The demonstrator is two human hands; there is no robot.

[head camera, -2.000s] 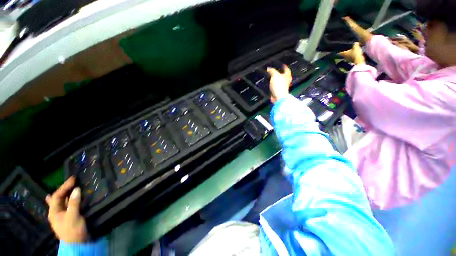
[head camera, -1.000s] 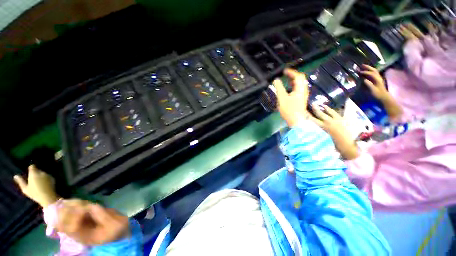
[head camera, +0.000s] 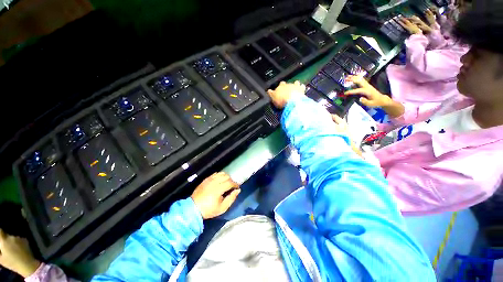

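A wide black foam tray (head camera: 148, 182) on a stack of trays holds several smartphones (head camera: 156, 136), backs up, with lenses at the far end and orange and white slanted marks. My left hand (head camera: 216, 194) is loosely curled over the bench's front edge, before the tray stack, with nothing visible in it. My right hand (head camera: 285, 94) is at the tray's right end, fingers bent down above a small dark striped stack (head camera: 271, 117). Its fingertips are partly hidden, and I cannot tell whether it grips anything.
Another tray (head camera: 300, 65) of dark phones adjoins on the right. Beyond my right arm, a person in a pink smock reaches a hand (head camera: 368, 95) over several phones (head camera: 331, 77). Another person's hand (head camera: 15, 254) is at the lower left edge. The green bench (head camera: 259, 156) has a front edge.
My left hand has moved from the lower left to the middle of the bench edge. My right hand has gone from raised with spread fingers to down at the tray's right end. The view has shifted.
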